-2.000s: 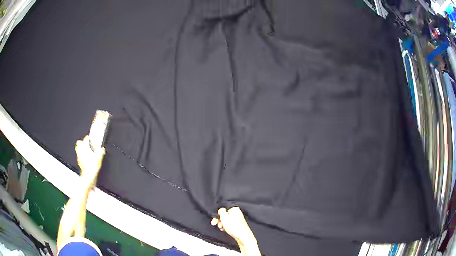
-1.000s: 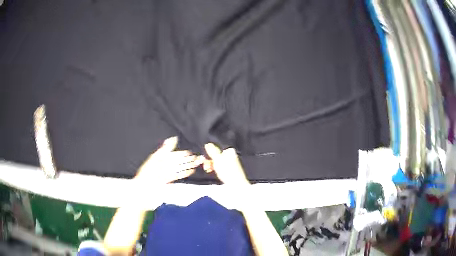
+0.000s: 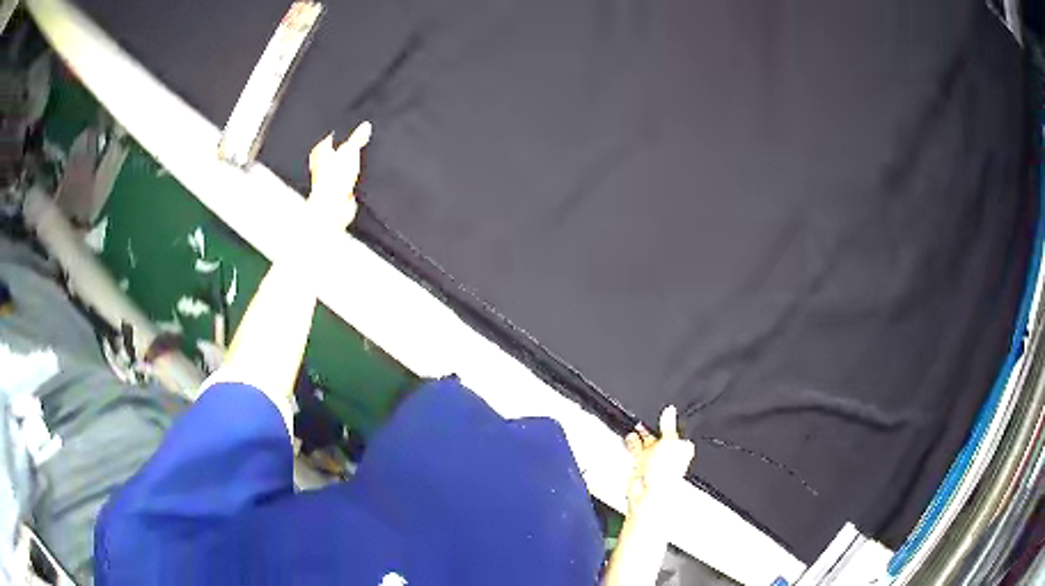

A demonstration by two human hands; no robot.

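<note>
Black fabric (image 3: 688,206) covers the table up to its pale border (image 3: 458,338). Its thin fuzzy edge runs nearly straight between my two hands. My left hand (image 3: 337,174) is at the fabric edge, thumb and a finger pointing up and apart; whether it pinches the cloth is unclear. My right hand (image 3: 661,454) is farther along the same edge, its fingertips closed on the black fabric, with small creases fanning out from it. A narrow pale cloth weight (image 3: 270,86) lies on the fabric, its near end on the border, just left of my left hand.
Green floor (image 3: 172,235) with pale scraps lies beyond the table edge at left. Grey cloth (image 3: 92,401) is heaped at the lower left. Shiny metal tubes (image 3: 985,481) curve along the right rim. A white piece (image 3: 846,559) stands at the table's lower right corner.
My hands were close together at the edge and are now wide apart along it. The bunched folds between them have flattened. The view has turned, so the border now runs diagonally.
</note>
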